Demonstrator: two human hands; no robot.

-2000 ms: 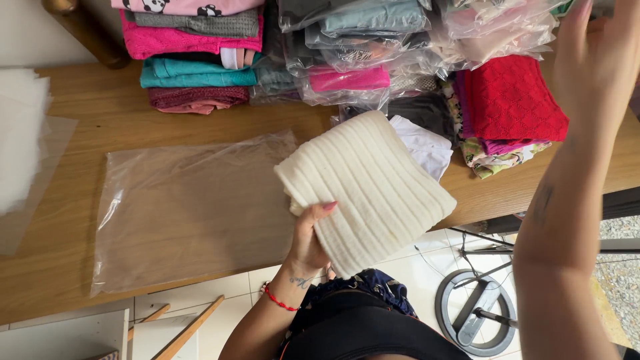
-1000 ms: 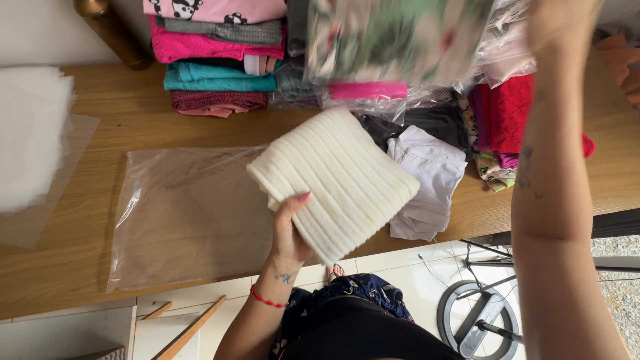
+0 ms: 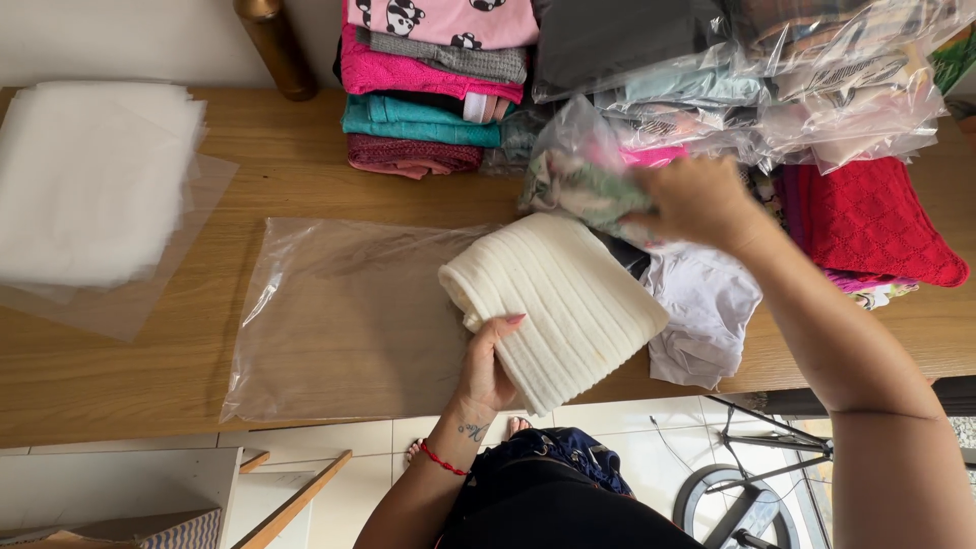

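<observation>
My left hand point(image 3: 492, 366) grips the near-left edge of a folded cream ribbed knit garment point(image 3: 560, 305), thumb on top, above the table's front part. My right hand point(image 3: 690, 202), blurred by motion, is at a bagged garment with a green and pink pattern point(image 3: 583, 187); its fingers seem to touch the plastic, but whether they grip it I cannot tell. A flat transparent plastic bag point(image 3: 351, 320) lies left of the cream garment, partly under it. White folded fabric point(image 3: 701, 313) lies to the right, beneath my right wrist.
A stack of clear plastic bags point(image 3: 91, 183) lies on the wooden table point(image 3: 282, 183) at left. Folded clothes point(image 3: 435, 76) are piled at the back, beside bagged garments point(image 3: 671, 53). A red knit garment point(image 3: 877, 221) tops a pile at right. A brown metallic cylinder point(image 3: 278, 53) stands behind.
My right hand has come down from the upper right to the patterned bagged garment, which was higher up one second ago. The left hand still holds the cream garment.
</observation>
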